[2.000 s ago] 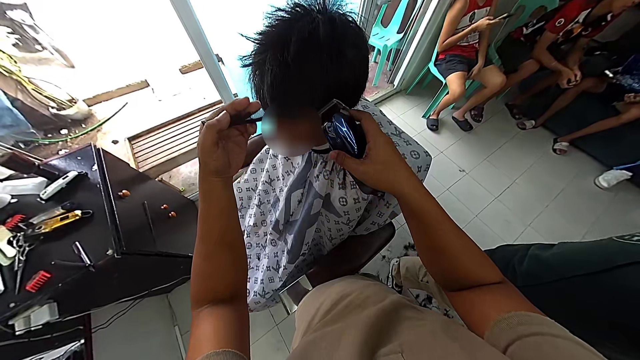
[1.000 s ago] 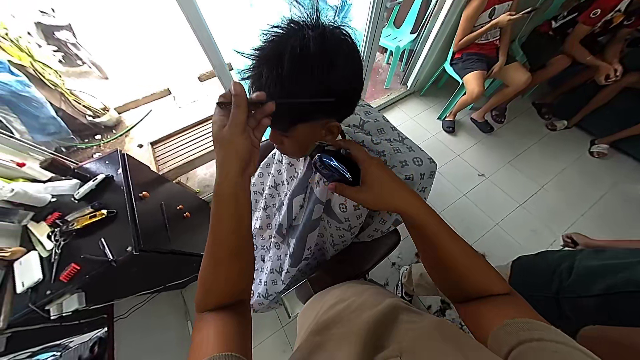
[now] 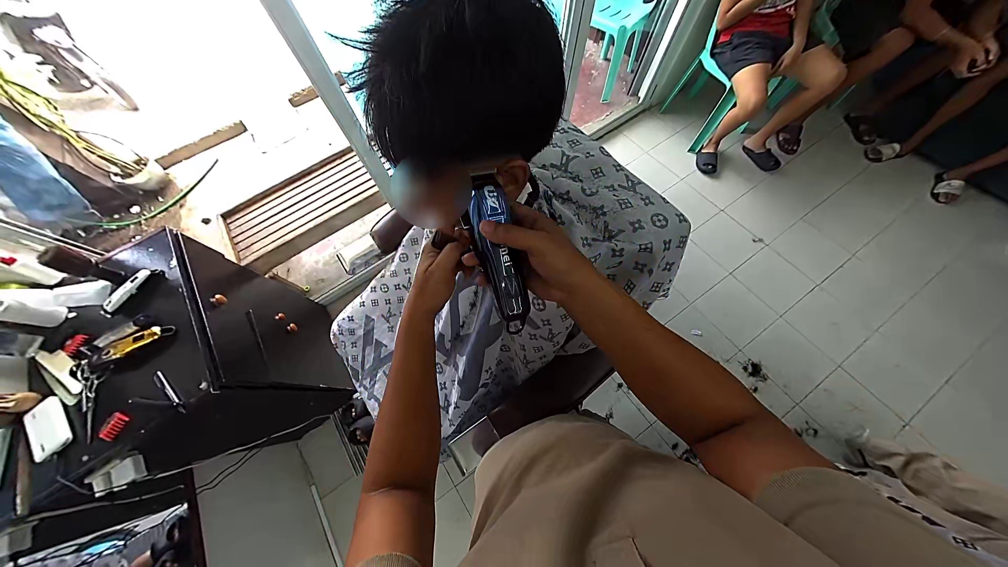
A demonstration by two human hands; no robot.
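A seated person with black hair (image 3: 472, 87) wears a white and grey patterned barber cape (image 3: 614, 213). My right hand (image 3: 547, 248) grips a blue and black hair clipper (image 3: 500, 256), held upright with its blade end close in front of the person's ear. Lower and to the left, my left hand (image 3: 441, 272) is closed on a dark comb (image 3: 442, 239), mostly hidden by the fingers. Its fingertips come near or touch the clipper's side; contact is unclear.
On the left, a black table (image 3: 260, 339) holds a yellow-handled tool (image 3: 134, 344), red clipper guards (image 3: 114, 426), scissors (image 3: 90, 386) and a white trimmer (image 3: 126, 291). Cut hair (image 3: 754, 370) lies on the tiled floor. People sit on green plastic chairs (image 3: 717, 71) at the upper right.
My left hand has come down from beside the hair to beside the clipper, with the comb. The clipper has turned to stand upright in my right hand. The view is closer.
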